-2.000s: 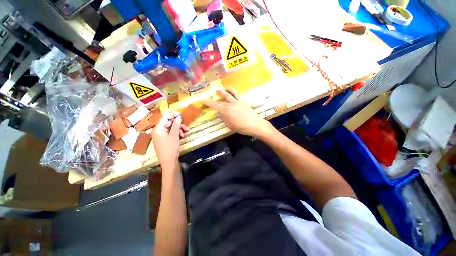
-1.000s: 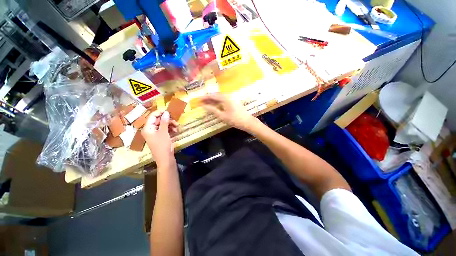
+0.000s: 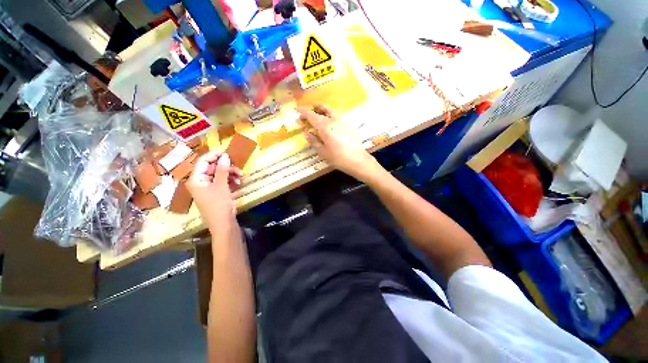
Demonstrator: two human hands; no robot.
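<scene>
My left hand [image 3: 213, 181] is at the table's front edge, left of centre, with its fingers curled. A flat brown leather piece [image 3: 240, 150] shows at its fingertips and appears pinched there, though the contact is partly hidden. My right hand [image 3: 331, 139] is over the front of the yellow sheet [image 3: 342, 91], fingers apart, with nothing visible in it. Its fingertips are just right of the metal die [image 3: 262, 113] under the blue press head [image 3: 232, 54]. Brown and pale leather pieces [image 3: 147, 176] lie loosely left of my left hand.
A crumpled clear bag [image 3: 87, 174] covers the table's left end. Warning signs [image 3: 315, 59] flank the press. A red-handled tool [image 3: 440, 47] and another brown piece [image 3: 477, 28] lie at the right. Blue bins [image 3: 497, 204] stand on the floor at right.
Since two seconds ago, my left hand and the brown piece have shifted slightly left together. My right hand drew left, then moved back right beside the die. The whole view has shifted.
</scene>
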